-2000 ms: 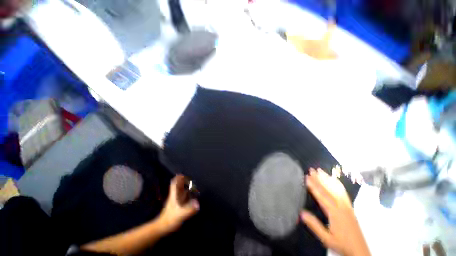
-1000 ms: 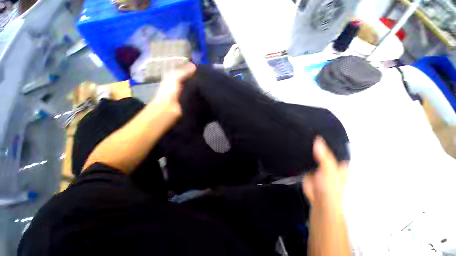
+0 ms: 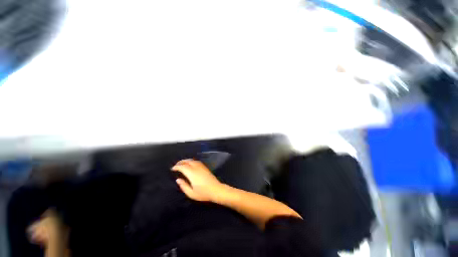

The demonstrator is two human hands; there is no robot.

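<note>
The view is strongly blurred. My right hand [image 3: 198,181] is over my lap, thumb and fingers apart, with no held thing showing. Black fabric [image 3: 155,201] lies under and around it and blends with my dark clothes. A small grey piece [image 3: 217,158], perhaps part of a patch, shows just above the hand. My left hand [image 3: 46,233] is a blur at the bottom left, beside black fabric; what it touches cannot be told.
The overexposed white table [image 3: 201,75] spans the upper view, its front edge just above my lap. A large black pile [image 3: 326,196] stands at the right. A blue crate or panel [image 3: 412,150] is beyond it. A blue-striped white machine part [image 3: 351,17] shows top right.
The view has swung to the right. The black panel stretched between both hands is no longer spread out. My right hand is off it and over my lap; my left hand is low at the left.
</note>
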